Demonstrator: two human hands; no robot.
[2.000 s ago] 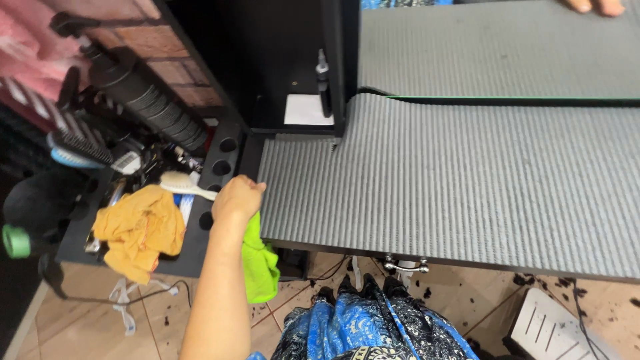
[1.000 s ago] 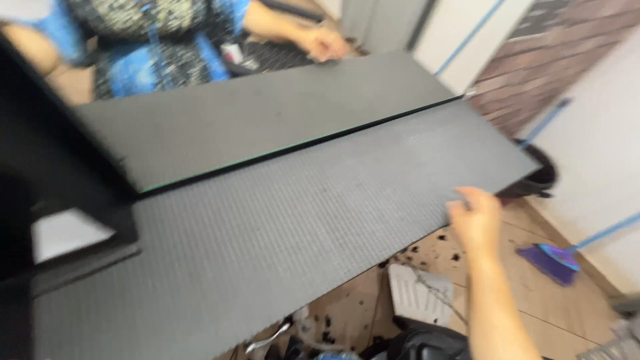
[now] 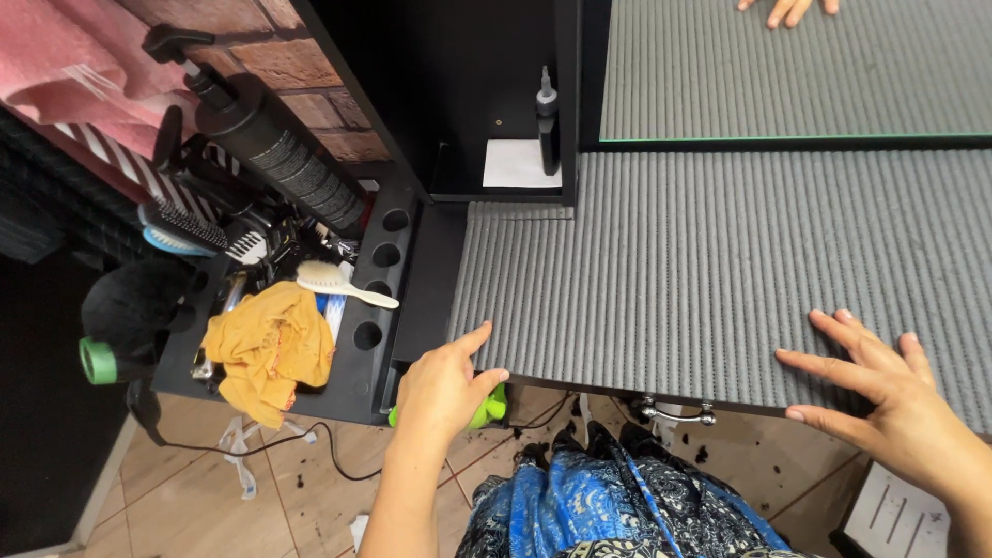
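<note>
Grey ribbed matting (image 3: 659, 271) covers a shelf below a mirror (image 3: 814, 77), which reflects fingers and the matting. My left hand (image 3: 446, 384) rests at the matting's front left corner, index finger on it and thumb by the edge; a bright green cloth (image 3: 490, 407) shows below and behind this hand. Fingers of my right hand (image 3: 876, 380) are spread on the matting near its front edge, with the thumb at the edge. Neither hand shows anything grasped. Left of my left hand, an ochre cloth (image 3: 271, 341) and a white-bristled brush (image 3: 349, 284) lie on a black tray.
The black tray (image 3: 364, 387) also holds a large pump bottle (image 3: 283, 147), a black hairbrush (image 3: 186, 225) and other tools. A small nozzle bottle (image 3: 548, 124) stands in the black cabinet (image 3: 480, 70). A cord (image 3: 302, 452) and dark hair clippings are on the tiled floor. A footrest (image 3: 895, 515) is at lower right.
The view has swung right and back left. The right hand, near the matting's right part one second ago, is now nearer its middle. The left hand is back in view at the left corner.
</note>
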